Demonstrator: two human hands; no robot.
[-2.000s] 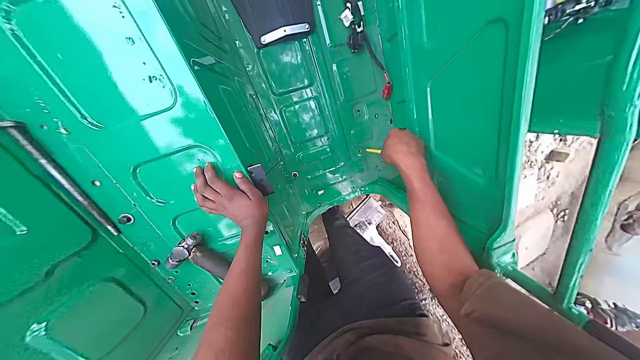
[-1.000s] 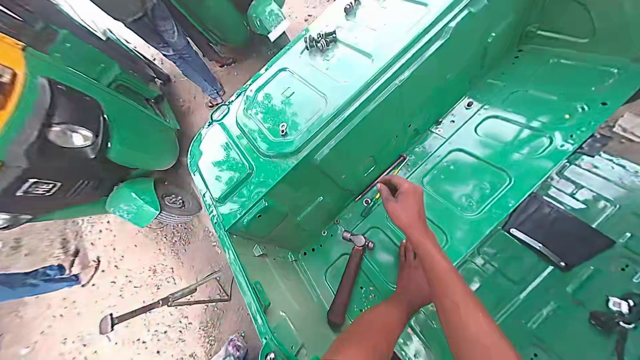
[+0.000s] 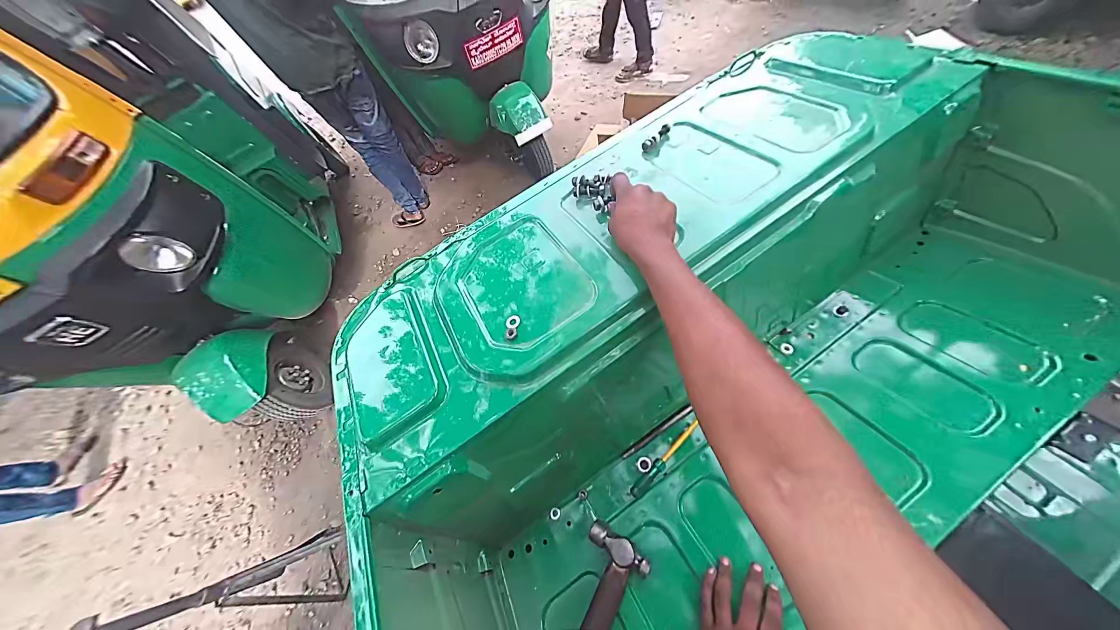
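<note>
My right hand (image 3: 643, 219) reaches to a small pile of dark bolts (image 3: 591, 190) on the green metal ledge (image 3: 534, 280), its fingertips at the pile; whether a bolt is in them is hidden. Low in the view, the fingers of my left hand (image 3: 742, 599) rest spread on the green floor panel. Just left of them lies a ball-peen hammer (image 3: 617, 560). A yellow-shafted tool (image 3: 678, 442) lies beside a ring-shaped washer (image 3: 644, 464) near the foot of the ledge. More bolts (image 3: 655, 138) sit farther along the ledge, and a nut and washer (image 3: 512, 328) nearer.
A green and black auto rickshaw (image 3: 157, 254) stands at left, another (image 3: 464, 61) at the top. A person in jeans (image 3: 376, 131) stands between them; other people's legs show at top and lower left. A metal frame (image 3: 254, 577) lies on the ground at lower left.
The view has swung up and left. My right hand has moved from beside the yellow tool at the ledge's foot to the bolts on top. The left hand is on the floor panel.
</note>
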